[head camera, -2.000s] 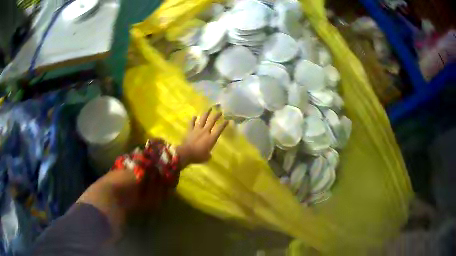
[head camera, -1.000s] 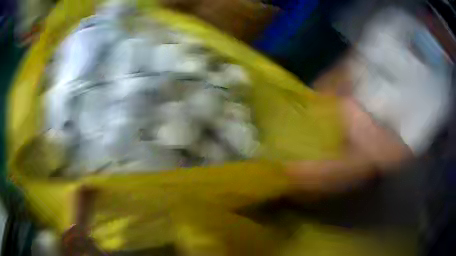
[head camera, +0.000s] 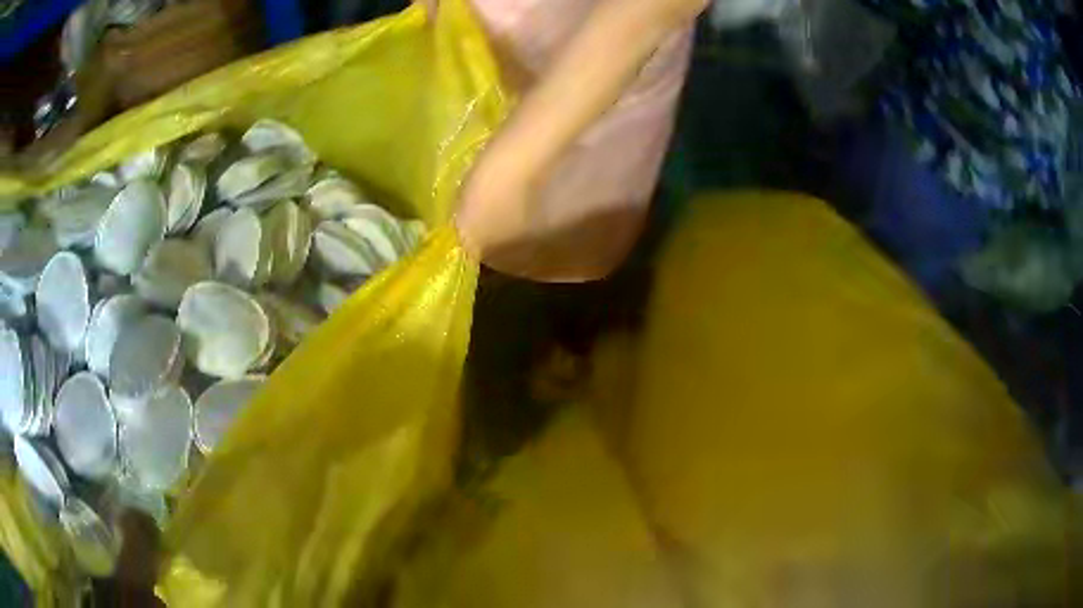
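Note:
A large yellow sack stands open at the left, heaped with round white fabric pieces with stitched rims. Another person's bare forearm and hand come down from the top, and the hand is at the gathered right rim of the sack. A dark brown shape at the lower left, by the sack's near rim, may be part of my left hand; it is too dark to tell its grip. My right hand is not in view.
Pale pink cloth hangs behind the other person's arm. Another yellow sack surface, blurred, fills the lower right. A blue-white pile is at the upper right. Brown material and a blue edge are at the upper left.
The view has swung right, so the open sack now lies at the left. My left hand, spread over the rim earlier, is no longer clearly seen. The other person's arm now shows at the rim.

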